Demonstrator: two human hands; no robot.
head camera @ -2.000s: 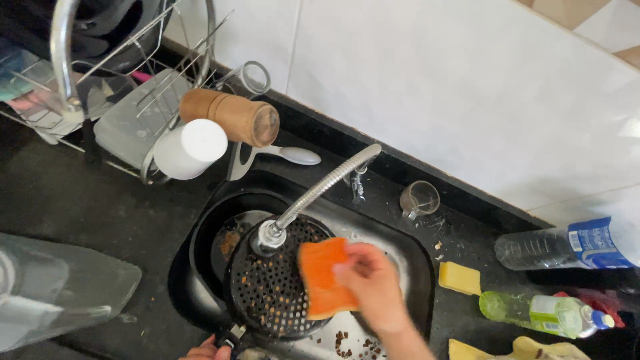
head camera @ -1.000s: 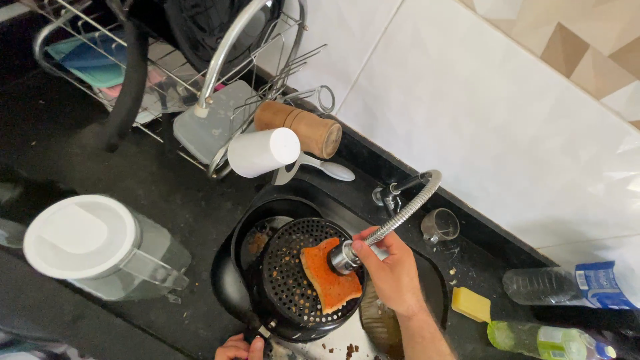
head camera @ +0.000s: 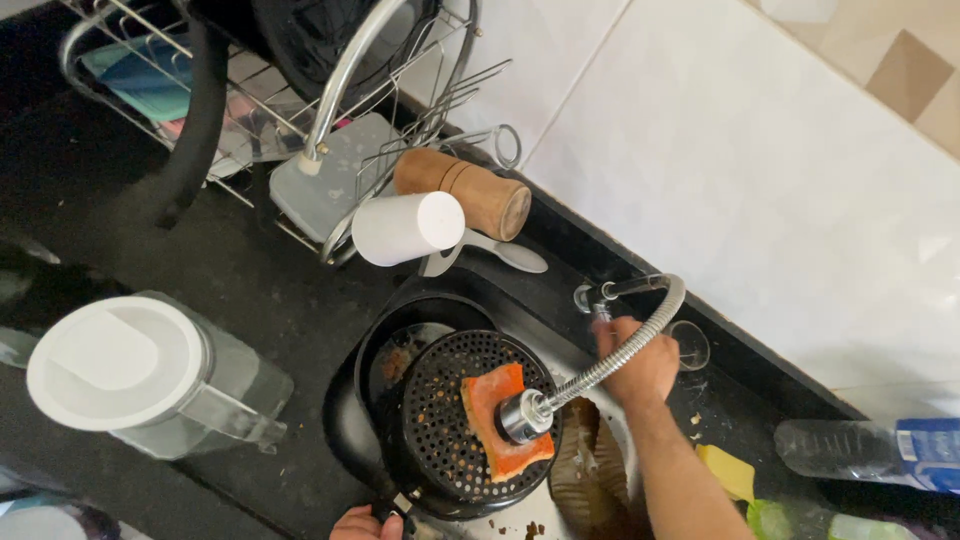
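My right hand (head camera: 637, 360) is at the chrome tap (head camera: 596, 296) behind the sink, its fingers on or beside the small valve handle; the grip is partly hidden. My left hand (head camera: 366, 523), at the bottom edge, holds the black handle (head camera: 397, 514) of a round perforated basket (head camera: 442, 457). Brown food bits dot the basket, which rests in the sink against a black pot (head camera: 373, 375). An orange sponge (head camera: 487, 397) lies flat on the perforated plate, below the chrome spray head (head camera: 525, 417) of the flexible metal hose (head camera: 622, 356).
A lidded plastic pitcher (head camera: 120, 364) stands at left. Behind are a wire dish rack (head camera: 337, 97), a white cup (head camera: 409, 229), a wooden grinder or container (head camera: 465, 187) and a pale spoon (head camera: 517, 256). At right are a glass (head camera: 688, 346), yellow sponge (head camera: 727, 469) and plastic bottle (head camera: 832, 450).
My right hand has let go of the orange sponge and spray head and moved up to the tap. The sponge stays on the basket. My left hand remains at the handle.
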